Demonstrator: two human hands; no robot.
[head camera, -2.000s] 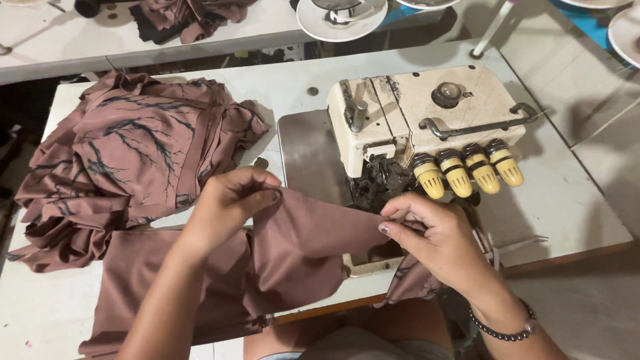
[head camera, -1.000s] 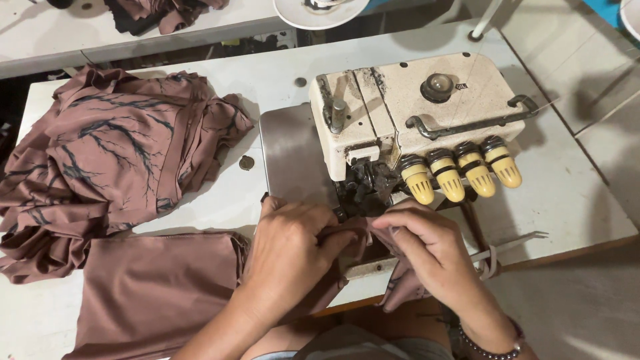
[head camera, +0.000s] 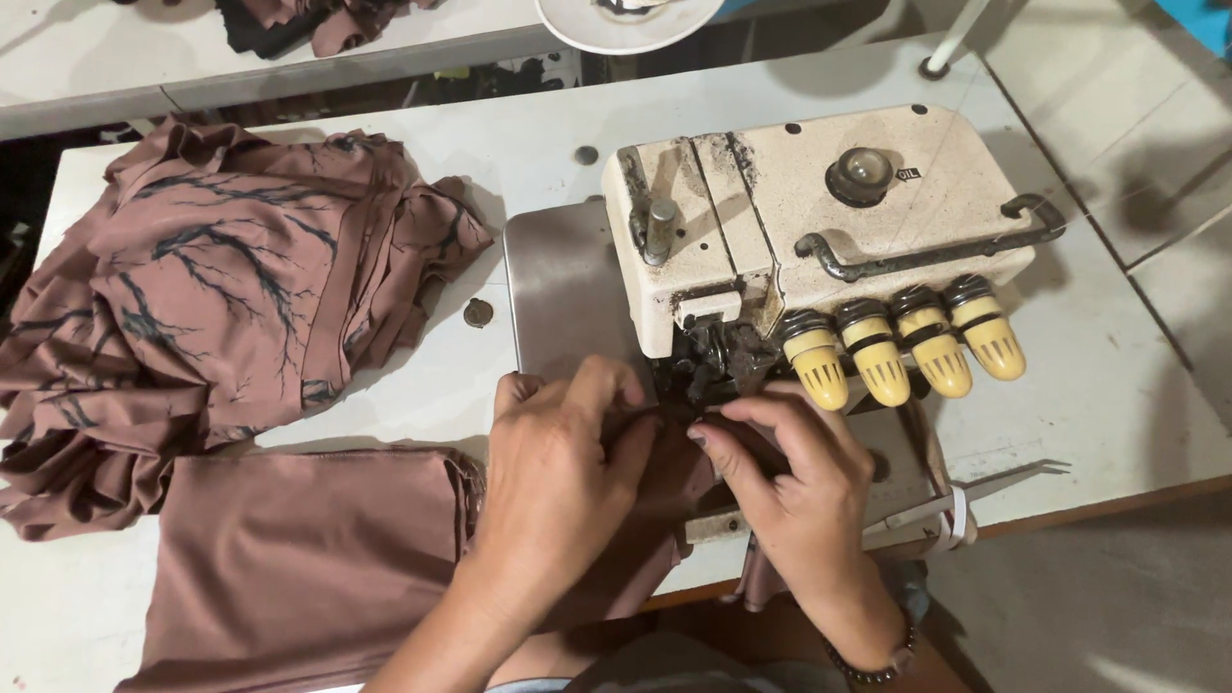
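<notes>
An overlock sewing machine (head camera: 847, 212) with a cream housing and several yellow tension knobs stands right of centre. Just in front of its needle area, my left hand (head camera: 568, 452) grips a piece of mauve fabric (head camera: 626, 539) between thumb and fingers, beside the metal side plate (head camera: 568, 289). My right hand (head camera: 799, 472) pinches the same fabric's edge close to the presser foot, which is partly hidden. Folded plain mauve fabric (head camera: 308, 558) lies to the left of my left hand. Behind it is a heap of mauve fabric with a black branch print (head camera: 231, 269).
Tweezers (head camera: 972, 496) stick out at the table's right front, by a white band. A white thread stand rod (head camera: 958, 34) rises at the back right. Across the gap behind are a white dish (head camera: 630, 24) and fabric scraps (head camera: 337, 24) on another table.
Two seconds ago both hands held the fabric stretched up in front of the machine. Both have since come closer together at the needle area, with the fabric lowered there.
</notes>
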